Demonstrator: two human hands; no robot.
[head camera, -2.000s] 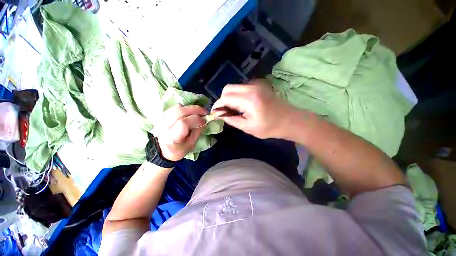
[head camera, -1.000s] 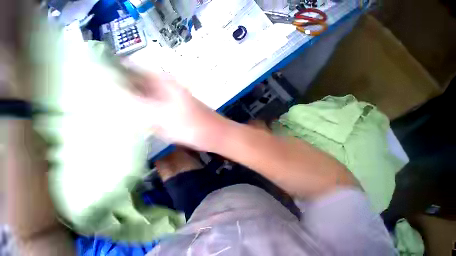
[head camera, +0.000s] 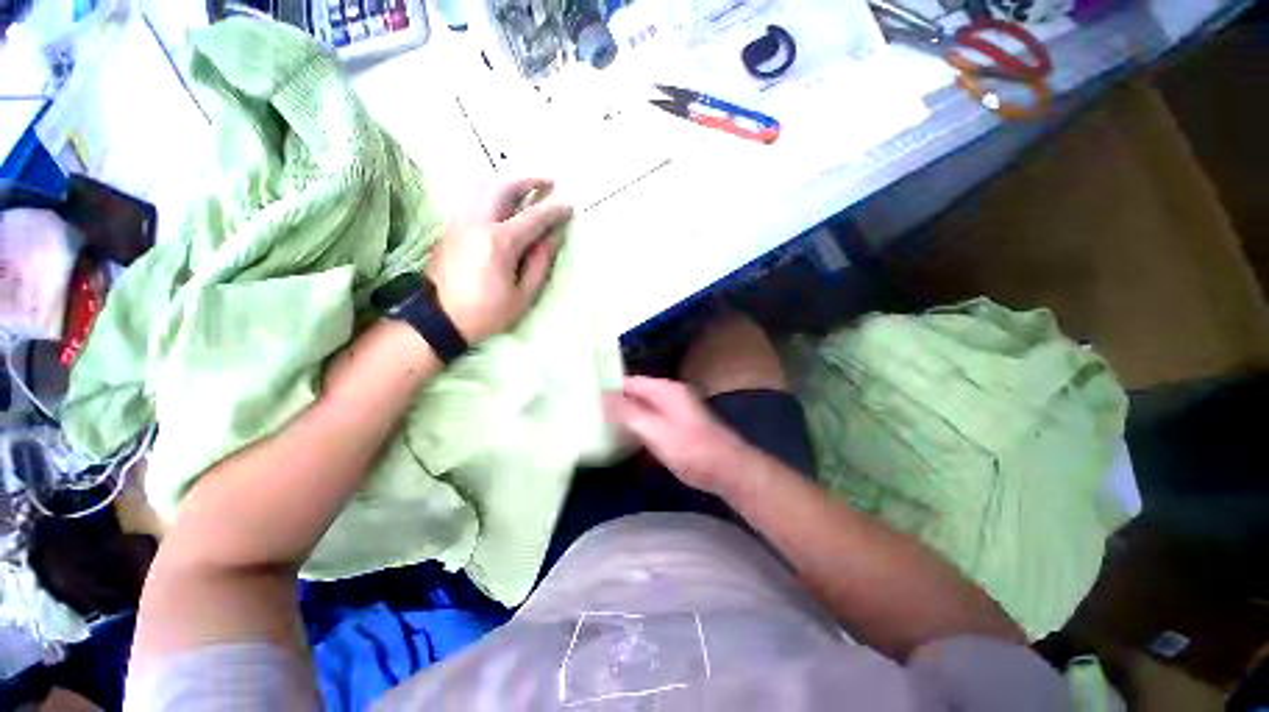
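Observation:
A light green crinkled garment (head camera: 299, 327) lies over the left of the white table and hangs over its front edge. My left hand (head camera: 498, 264), with a dark watch on the wrist, rests on the garment's upper part with fingers bent; whether it grips cloth is unclear. My right hand (head camera: 675, 429) pinches the garment's right edge just below the table edge, slightly blurred. Thread snips (head camera: 717, 113) with dark blades and a blue and red-orange handle lie on the table beyond my hands.
Orange-red handled scissors (head camera: 1005, 67) lie at the table's far right. A black ring-like object (head camera: 767, 53) sits on white paper. A calculator (head camera: 373, 22) is at the top. A green garment pile (head camera: 974, 445) is at right, blue cloth (head camera: 397, 643) below.
The garment has come down from its raised, blurred position onto the table. My right hand has moved back to the garment's edge near my lap. The snips now show on the table.

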